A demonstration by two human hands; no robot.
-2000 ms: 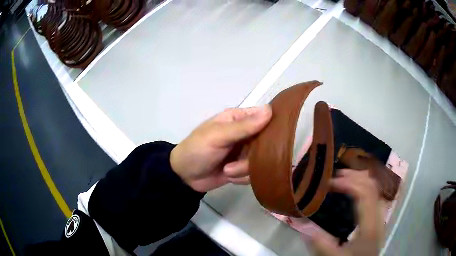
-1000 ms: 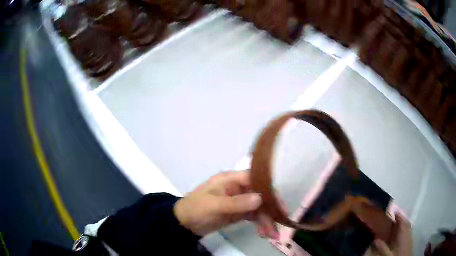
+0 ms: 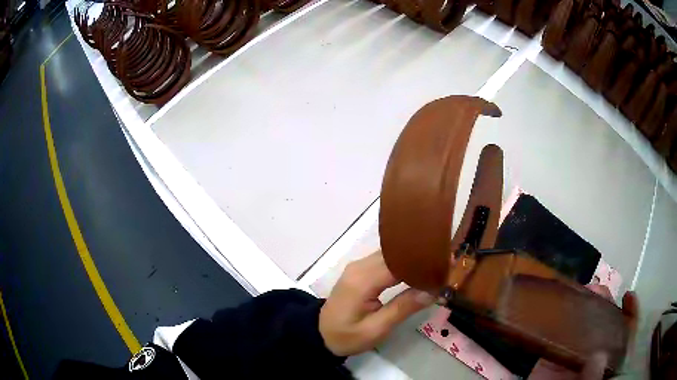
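Observation:
My left hand (image 3: 367,308) holds a wide brown headband (image 3: 419,193) by its lower curve, its open ends pointing up and right. A dark strip shows inside the band. My right hand (image 3: 594,367), partly hidden and cut off at the lower edge, grips the far end of the brown-stained roller box (image 3: 553,308). The box's small dark roller head (image 3: 462,274) is at the band's lower edge; whether they touch is hard to tell. The black pad (image 3: 549,230) lies below, on a pink printed sheet (image 3: 456,349).
Standing rows of brown headbands (image 3: 152,63) line the table's far left corner, with more rows (image 3: 616,70) along the back and right. A dark brown item (image 3: 664,341) is cut off at the right edge. The grey floor (image 3: 111,193) with yellow lines lies left of the table (image 3: 260,163).
The headband has turned from a ring seen edge-on to showing its wide outer face. My right hand has raised the roller box from the pad up to the band's lower edge.

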